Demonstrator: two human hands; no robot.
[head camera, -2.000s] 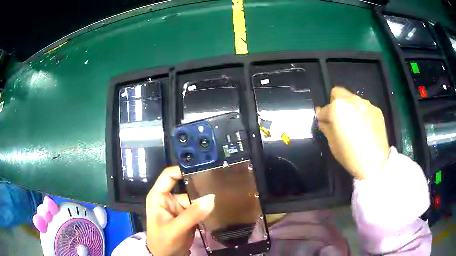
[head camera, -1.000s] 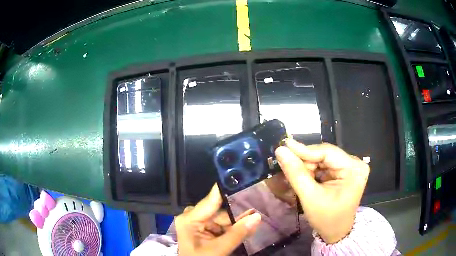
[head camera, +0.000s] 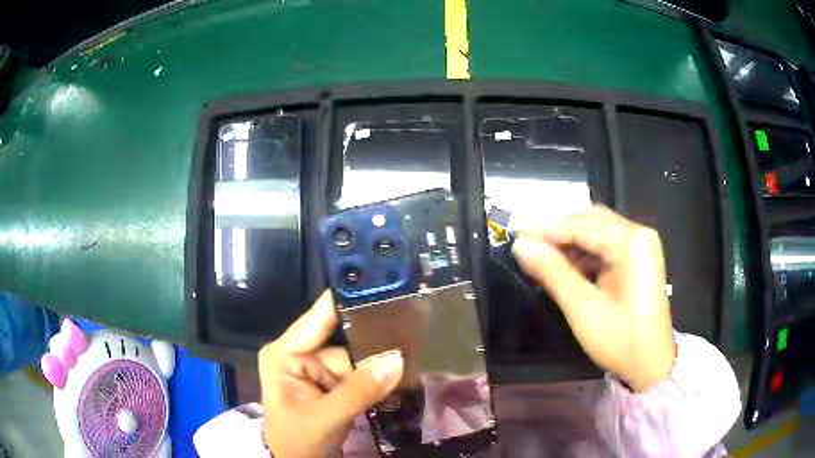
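Note:
My left hand (head camera: 326, 385) holds a smartphone without back cover (head camera: 415, 331), its back up and slightly tilted, thumb on the silvery battery. Its blue camera module (head camera: 366, 253) with large round lenses is at the far left end, beside the black board area. My right hand (head camera: 608, 286) is over the third phone (head camera: 536, 165) in the tray, thumb and fingertips together beside small orange-gold flex pieces (head camera: 498, 234). Whether the fingertips hold a piece cannot be told.
The black four-slot tray (head camera: 465, 93) lies on the green surface (head camera: 357, 54). Phones lie face up in its left three slots; the rightmost shows dull black. More trays with phones (head camera: 768, 161) stand at the right. A cat-shaped fan (head camera: 112, 394) is at the lower left.
My right hand has moved from the held phone's board end to the flex pieces on the third phone. The held phone has moved left and is turned more upright in view.

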